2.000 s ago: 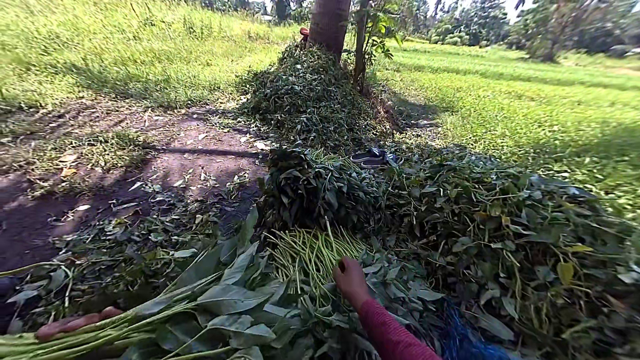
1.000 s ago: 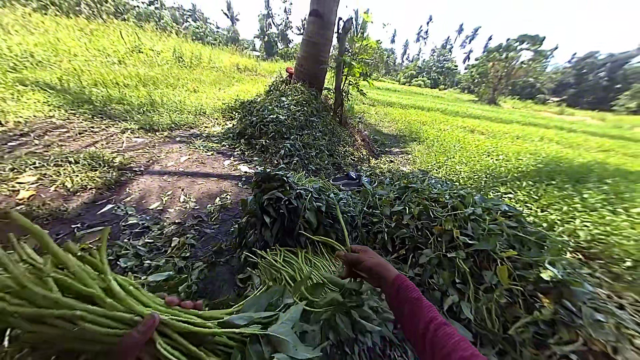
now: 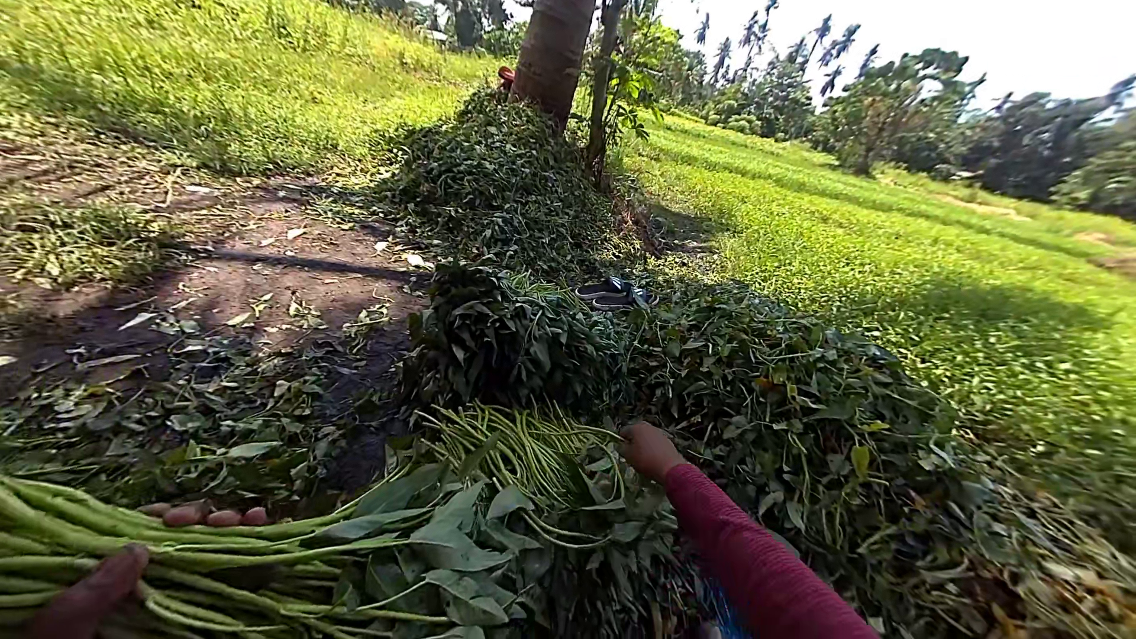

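At the lower left, my left hand (image 3: 89, 590) is closed around a thick bundle of long green leafy stems (image 3: 240, 555), thumb on the near side and fingertips beyond it. The leaves of this bundle point right, toward the middle. My right hand (image 3: 652, 451), in a dark pink sleeve, is at the right edge of a pile of thin cut green stems (image 3: 519, 448). Its fingers are closed at the tip of a thin stem; how firmly they hold it is hard to see. Behind the pile stands a dark leafy bunch (image 3: 515, 342).
A large heap of leafy vines (image 3: 799, 399) lies to the right, and another heap (image 3: 506, 177) rests against a tree trunk (image 3: 555, 62). Dark footwear (image 3: 614, 293) sits between them. Scattered leaves cover the bare soil (image 3: 293, 302) at left. Blue material (image 3: 728, 612) shows beneath my right forearm.
My left hand's bundle has risen into fuller view since the oldest frame. One second ago my right hand had an upright stem at its fingers; now it is lower, beside the pile's right edge.
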